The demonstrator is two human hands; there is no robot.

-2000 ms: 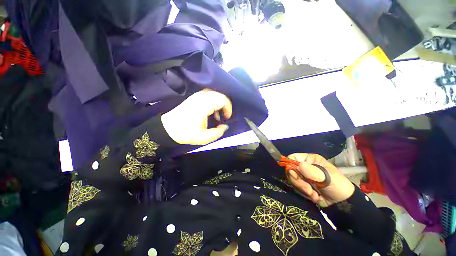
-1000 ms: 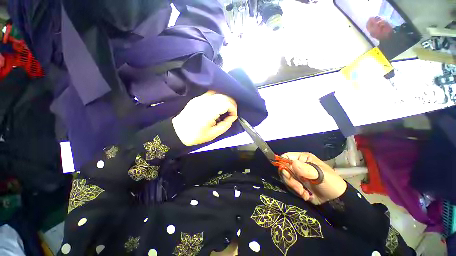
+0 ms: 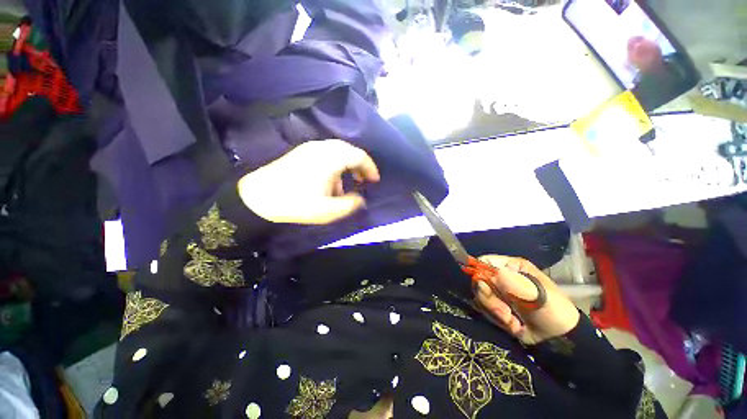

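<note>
Dark purple fabric (image 3: 393, 164) lies heaped over the left part of the white table. My left hand (image 3: 315, 184) is over the fabric, fingers curled, with a gap between thumb and forefinger. Nothing shows between them, and the other fingertips are partly hidden. My right hand (image 3: 528, 303) holds scissors (image 3: 444, 227) with orange-red handles at the table's front edge. The blades look closed and point up and left, the tip over the fabric's right part, apart from my left hand. A small dark strip (image 3: 563, 195) lies on the table to the right.
A smartphone (image 3: 631, 49) lies at the back right beside a yellow card (image 3: 613, 123). Bright glare covers the machine bed (image 3: 524, 74). Red and magenta cloth (image 3: 655, 286) hangs at the right, below the table edge (image 3: 663, 209). Dark cloth and a red item (image 3: 37, 78) are at the left.
My left hand has moved left, away from the scissors' tip, and its thumb and forefinger have parted. The scissors have shifted slightly right. The camera view has shifted a little.
</note>
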